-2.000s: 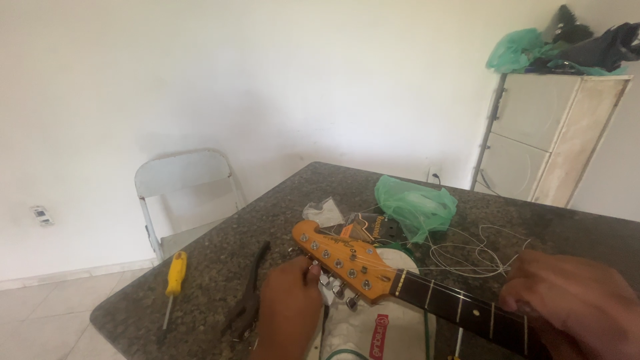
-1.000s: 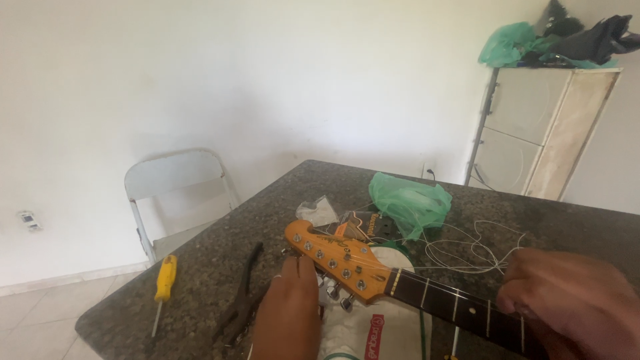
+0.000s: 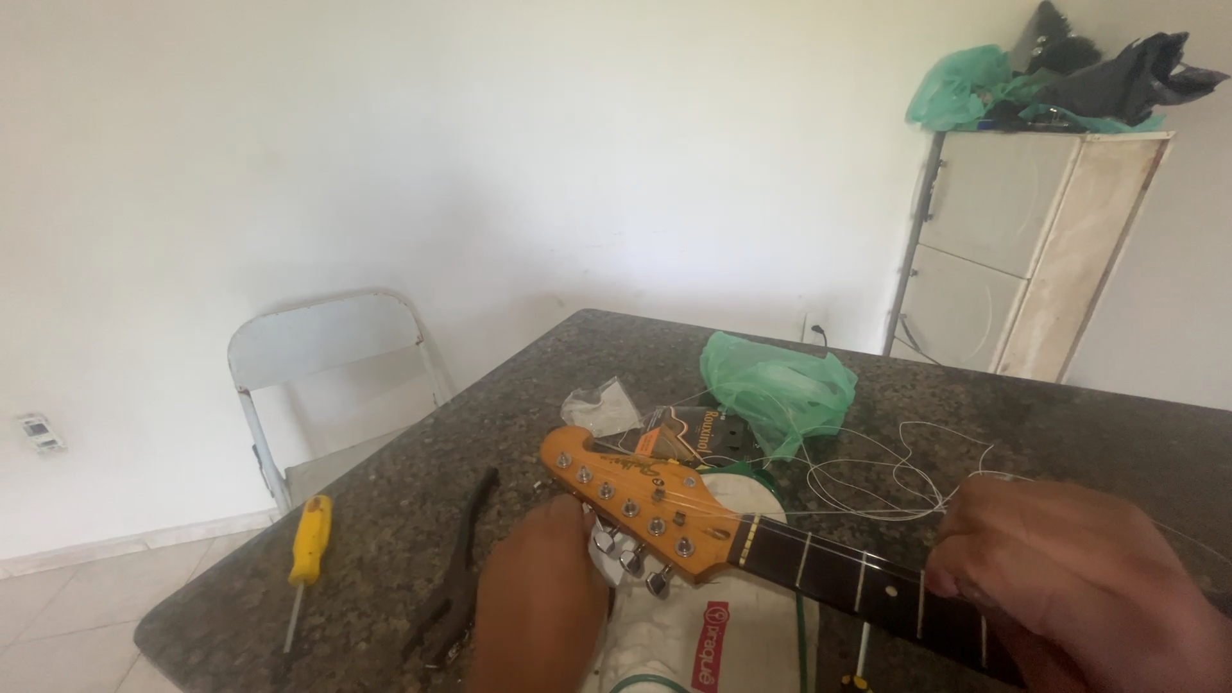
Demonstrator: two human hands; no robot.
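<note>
An electric guitar's wooden headstock (image 3: 640, 496) with metal tuning pegs (image 3: 630, 558) lies over a white cloth (image 3: 751, 626) with green trim. My left hand (image 3: 544, 587) is at the pegs along the headstock's near edge, its fingertips around one of them. Over the dark fretboard (image 3: 866, 587), my right hand (image 3: 1049, 568) has its fingers closed on a thin guitar string (image 3: 818, 513) that runs from the headstock. Loose coils of string (image 3: 866, 481) lie on the table beside my right hand. Behind the headstock are a string packet (image 3: 698, 433) and a clear plastic bag (image 3: 602, 409).
On the dark granite table (image 3: 510, 404) lie a yellow-handled screwdriver (image 3: 310, 539), dark-handled pliers (image 3: 457, 577) and a green plastic bag (image 3: 780, 385). A second tool's shaft (image 3: 863, 654) shows below the fretboard. A metal folding chair (image 3: 327, 337) stands left, a cabinet (image 3: 1011, 250) back right.
My left hand has shifted and turned at the tuning pegs. My right hand stays over the fretboard.
</note>
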